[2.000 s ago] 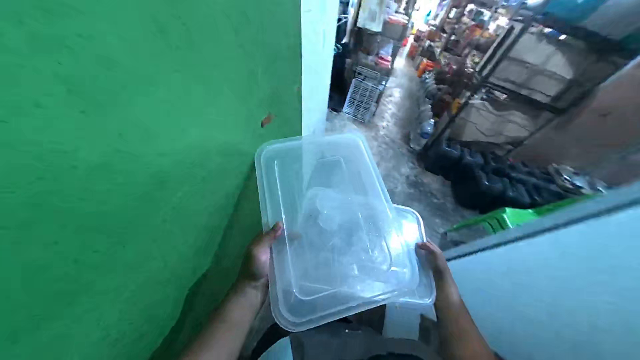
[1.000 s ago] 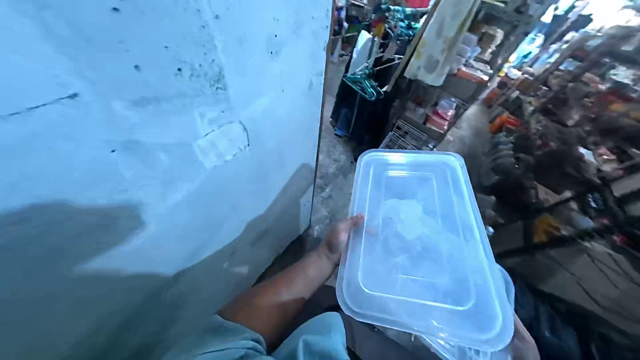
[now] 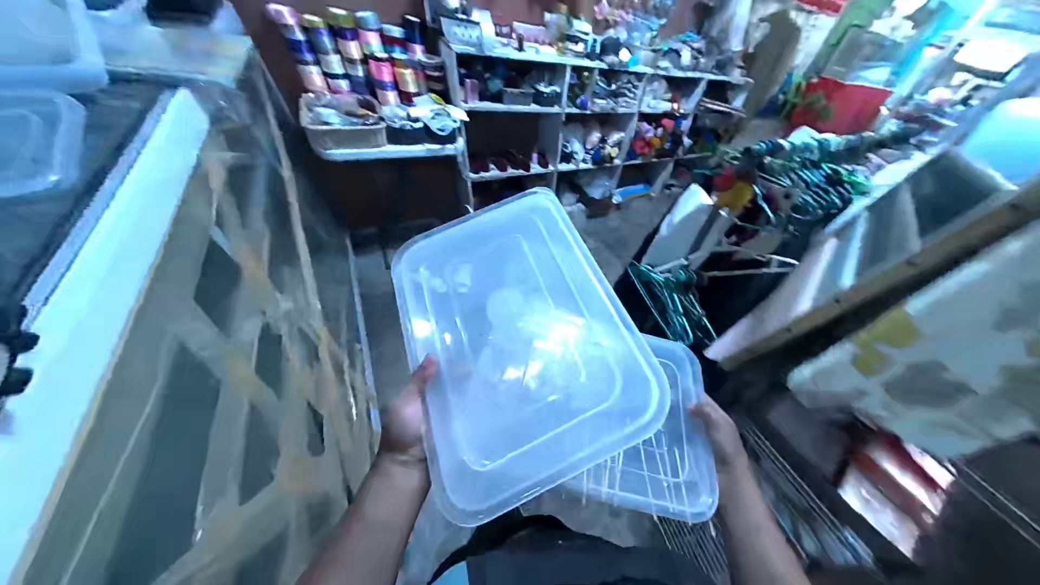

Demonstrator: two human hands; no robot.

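Observation:
My left hand [image 3: 406, 414] grips the left edge of a large clear plastic container with a lid [image 3: 528, 357], its thumb on the rim. Behind it and lower right, partly covered, is a smaller clear plastic container [image 3: 682, 455], and my right hand [image 3: 719, 431] holds that one by its right edge. The two overlap, and both tilt toward the camera. Whitish shapes show through the larger lid; whether they are contents or reflections I cannot tell.
At left stands a counter with a white edge [image 3: 122, 284], with plastic containers [image 3: 36, 142] on it. Ahead are a cubby shelf [image 3: 561, 114] full of small goods and ribbon rolls [image 3: 382, 65]. Green hangers [image 3: 670, 301] hang at right, near a wooden bar [image 3: 886, 284] and patterned cloth [image 3: 934, 374].
The view has swung from a green wall, past a pale wall, to the shelves and counter. Both containers have stayed in my hands.

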